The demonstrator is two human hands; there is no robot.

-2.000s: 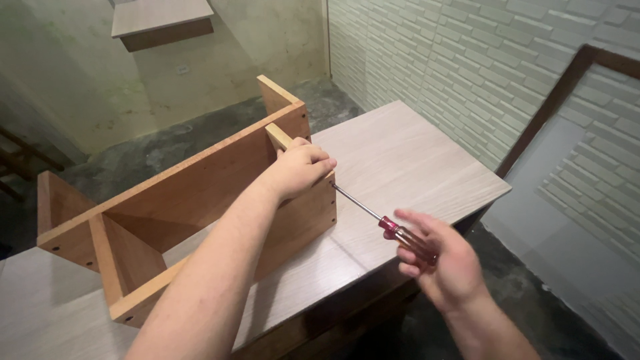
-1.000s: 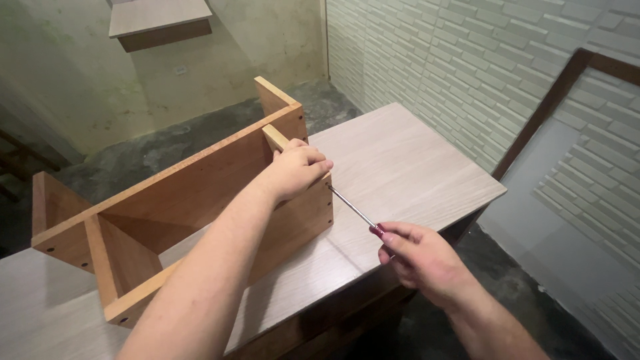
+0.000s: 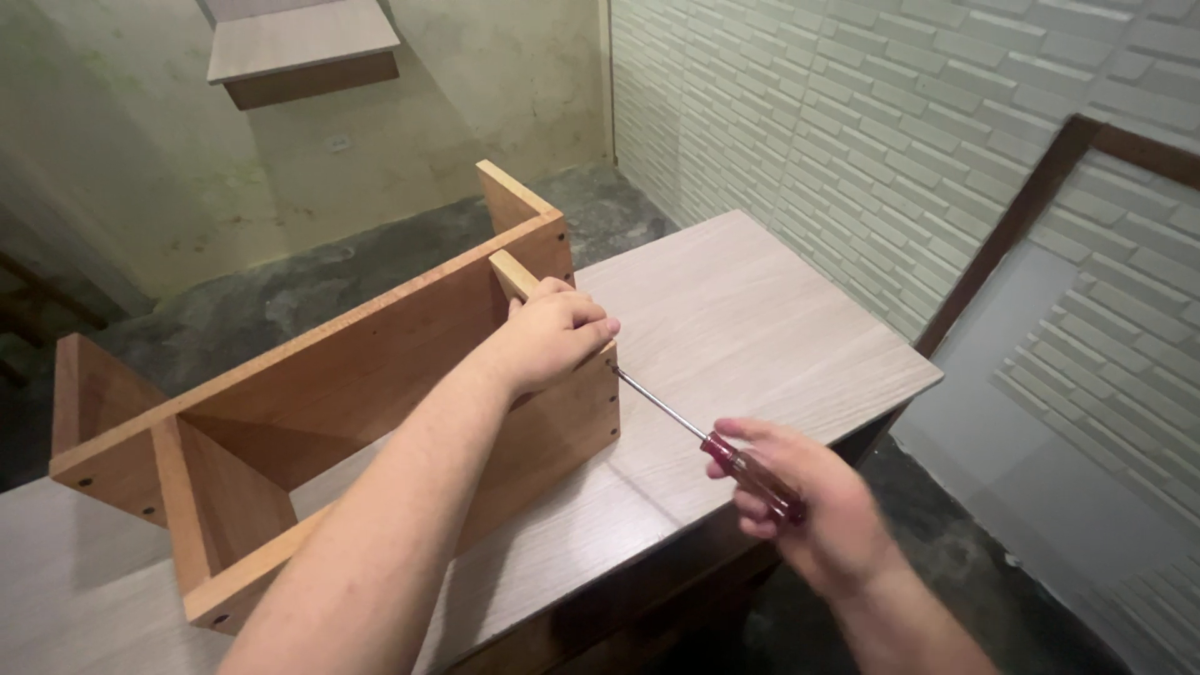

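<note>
A wooden shelf unit [image 3: 347, 319] of brown boards rests on a light wood-grain tabletop [image 3: 750, 319], with dark screw holes along its board ends. My left hand [image 3: 558, 333] grips the top of its right end, over a short cross board [image 3: 513, 274]; the fingertips beyond the board are partly hidden. In my right hand [image 3: 811, 506] is a screwdriver [image 3: 755, 476] with a clear red handle, held between thumb and fingers. Its steel shaft slants up to the left, and its tip meets the unit's near right corner at a screw hole, just below my left hand.
The tabletop's corner juts out at the right, beside a white brick-patterned wall [image 3: 844, 141] and a brown wooden frame [image 3: 1003, 234]. A small wall-mounted shelf [image 3: 305, 42] is at the back left. Dark floor [image 3: 319, 286] shows behind the unit.
My right hand has shifted its hold on the screwdriver; a second ago its fingers covered most of the handle, which now shows. My left hand has stayed on the shelf unit.
</note>
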